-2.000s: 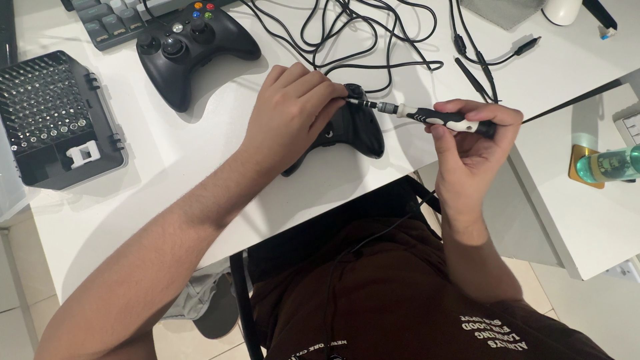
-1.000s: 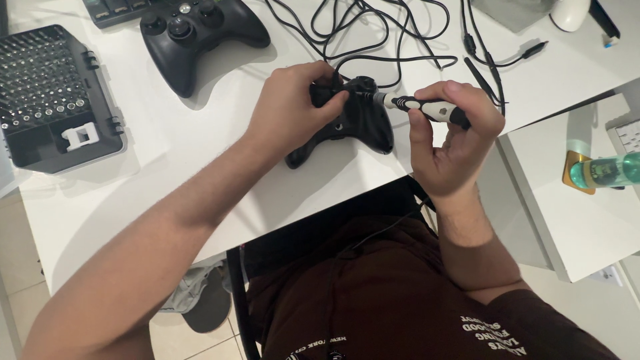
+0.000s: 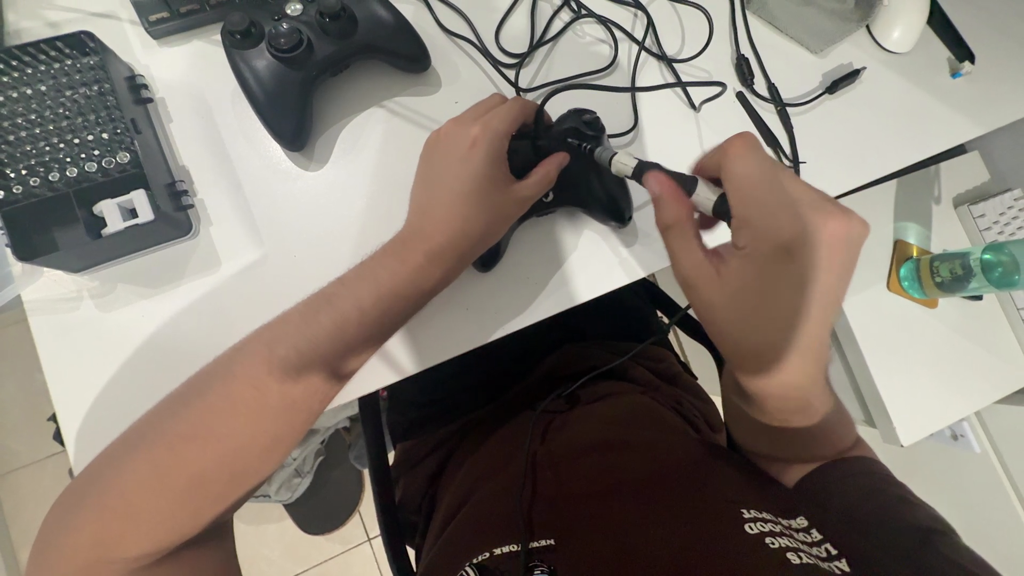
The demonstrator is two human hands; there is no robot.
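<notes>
My left hand (image 3: 480, 164) grips a black game controller (image 3: 588, 188), its thumb and fingers around the upper left part, near where a black cable meets it. In my right hand (image 3: 760, 216) is a black-and-white precision screwdriver (image 3: 694, 186), held level-ish and pointing left. Its shaft reaches the controller's upper edge; the tip's exact contact point is too small to tell. The controller rests at the front edge of the white desk (image 3: 320, 224), tilted, its two grips pointing toward me.
A second black controller (image 3: 320, 56) lies at the upper left, beside a keyboard (image 3: 180, 16). An open bit case (image 3: 96, 160) stands far left. Loose black cables (image 3: 600, 48) coil behind my hands. A green bottle (image 3: 960, 270) is on a lower surface at right.
The fingers of my right hand have shifted along the screwdriver handle. My left hand still holds the controller. The view has shifted slightly.
</notes>
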